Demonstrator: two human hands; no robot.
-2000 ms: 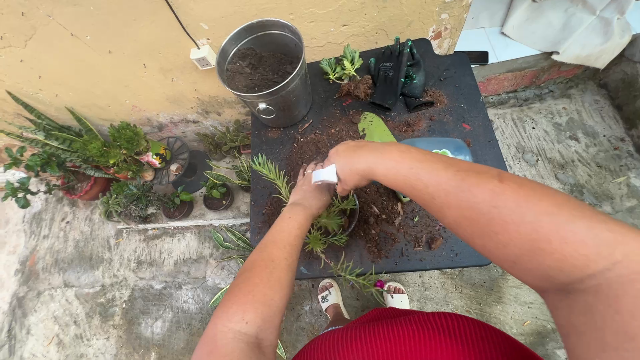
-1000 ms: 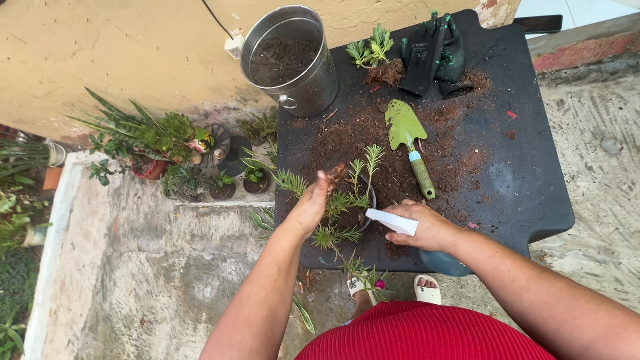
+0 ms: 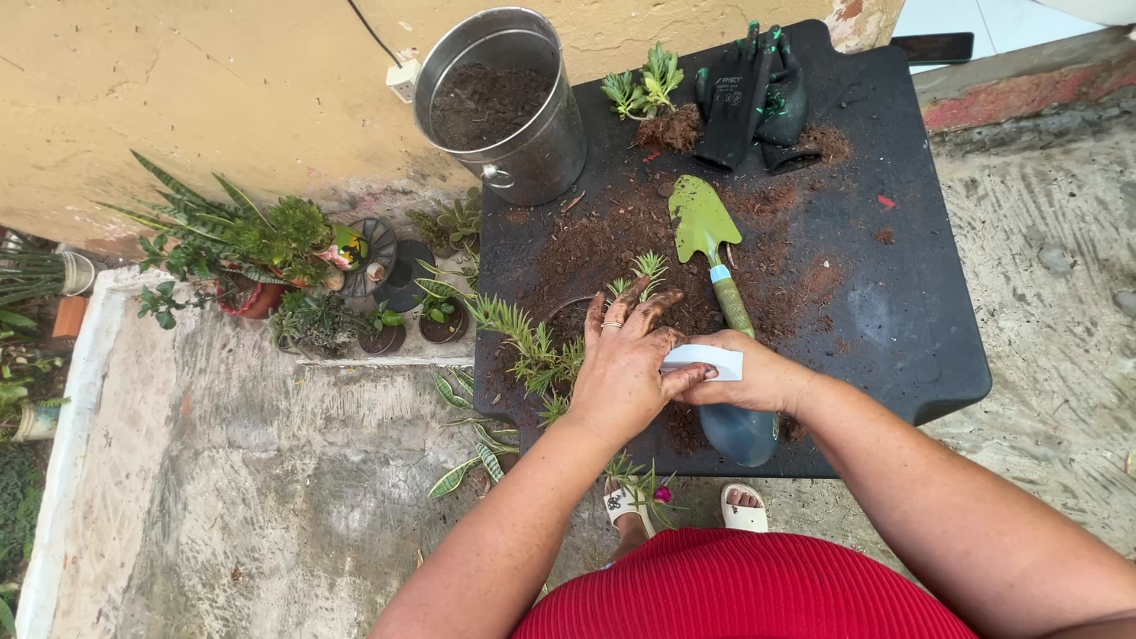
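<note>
My right hand (image 3: 754, 368) holds a white plastic piece (image 3: 706, 362), perhaps a plant label or spray trigger; its kind is unclear. Against that piece lies the thumb of my soil-smeared left hand (image 3: 628, 355), whose other fingers spread over a potted plant with narrow green leaves (image 3: 532, 351). Most of the pot is hidden beneath my hands. Just beyond my right hand, a green hand trowel (image 3: 703, 222) rests on loose soil (image 3: 603, 253). A rounded blue-grey container (image 3: 741, 435) lies under my right wrist. Whether the white piece belongs to it is hidden.
The dark table (image 3: 905, 266) carries a metal bucket of soil (image 3: 541, 133), an uprooted succulent (image 3: 657, 84) and black gloves (image 3: 732, 106). Small potted plants (image 3: 444, 319) stand along the ledge at left. A dark phone-like object (image 3: 932, 48) lies beyond the table's far right corner.
One second ago my hands were apart on either side of the plant; now they meet over it. The white piece remains at my right hand. The view has shifted.
</note>
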